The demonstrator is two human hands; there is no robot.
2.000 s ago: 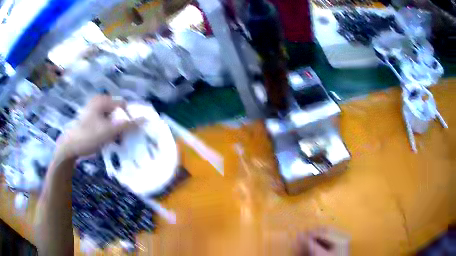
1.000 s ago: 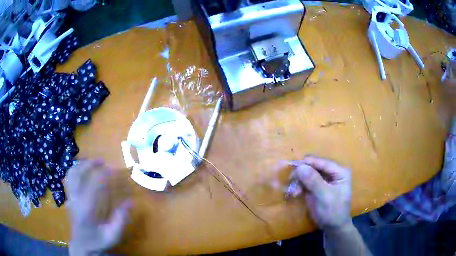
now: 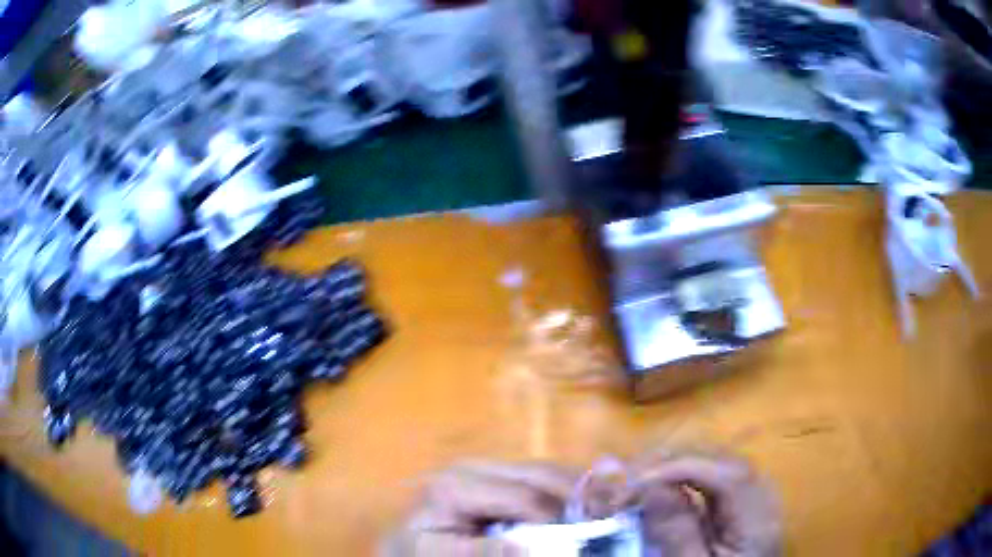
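Observation:
My left hand [image 3: 479, 503] and my right hand [image 3: 713, 509] are close together at the bottom edge, blurred and partly cut off. Between them is a white plastic housing [image 3: 560, 537] with a dark opening, mostly out of the picture. Both hands' fingers close on it from either side. A small pale loop, perhaps part of the housing or its wires, shows between the fingertips. The pile of black button pads [image 3: 207, 359] lies to the left of my hands.
The silver screw feeder [image 3: 696, 310] stands ahead, with the dark electric screwdriver [image 3: 656, 87] above it. The stock of white housings [image 3: 152, 207] lies at the back left. More white housings [image 3: 922, 234] lie at the far right. Clear tape [image 3: 560, 326] is on the orange table.
The housing that lay on the table is now between both hands at the bottom edge. My hands have come together. The view has tilted up, showing more of the table's back.

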